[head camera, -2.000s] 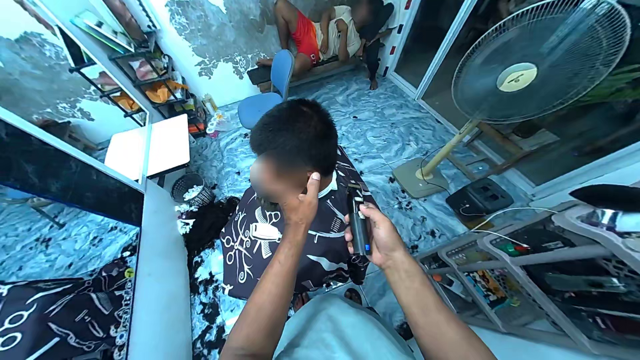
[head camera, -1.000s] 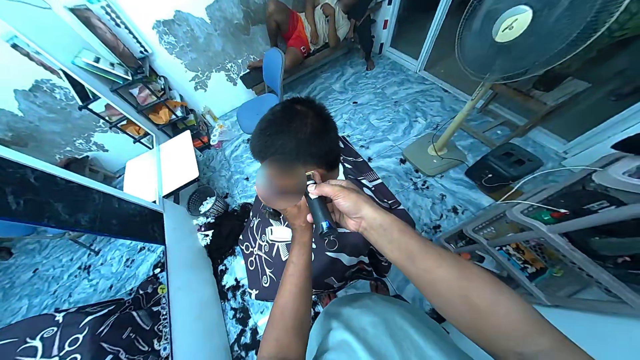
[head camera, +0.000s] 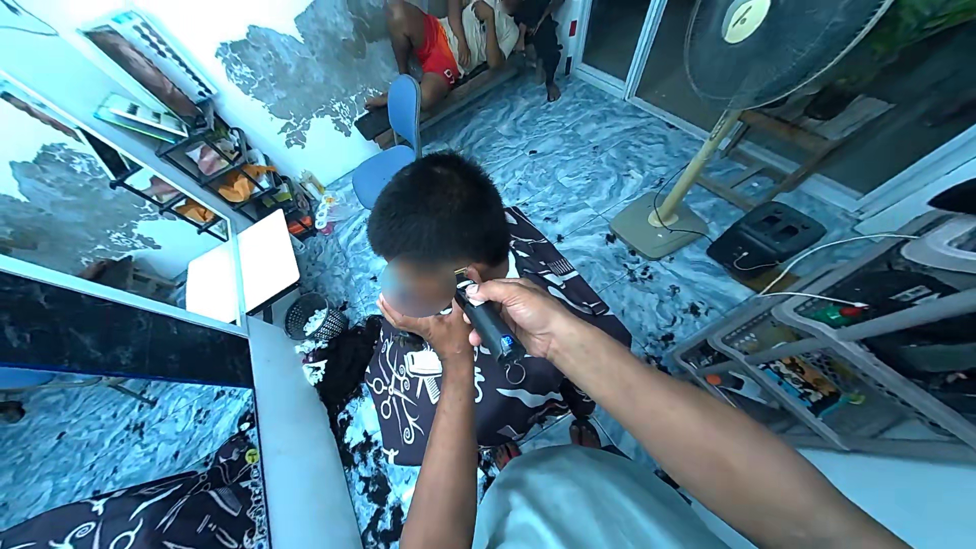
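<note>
A seated person with short dark hair (head camera: 438, 206) wears a black barber's cape (head camera: 526, 396) printed with white scissors and combs. My right hand (head camera: 518, 309) grips a black cordless hair clipper (head camera: 488, 324), tilted, with its head at the side of the person's face by the ear. A ring hangs at the clipper's lower end. My left hand (head camera: 438, 328) lies against the person's cheek and jaw, palm toward the face; its fingertips are partly hidden. The two hands are close together, left hand below and beside the clipper.
A pedestal fan (head camera: 659, 229) and a black case (head camera: 766, 232) stand on the right, near a grey shelf cart (head camera: 762, 335). On the left are a mirror, a white table (head camera: 267, 255) and a wastebasket (head camera: 314, 316). A blue chair (head camera: 404, 114) and people on a bench are behind.
Two seconds ago the clipper was apart from the head, at the right; by one second ago my right hand had brought it to the side of the face, where it remains.
</note>
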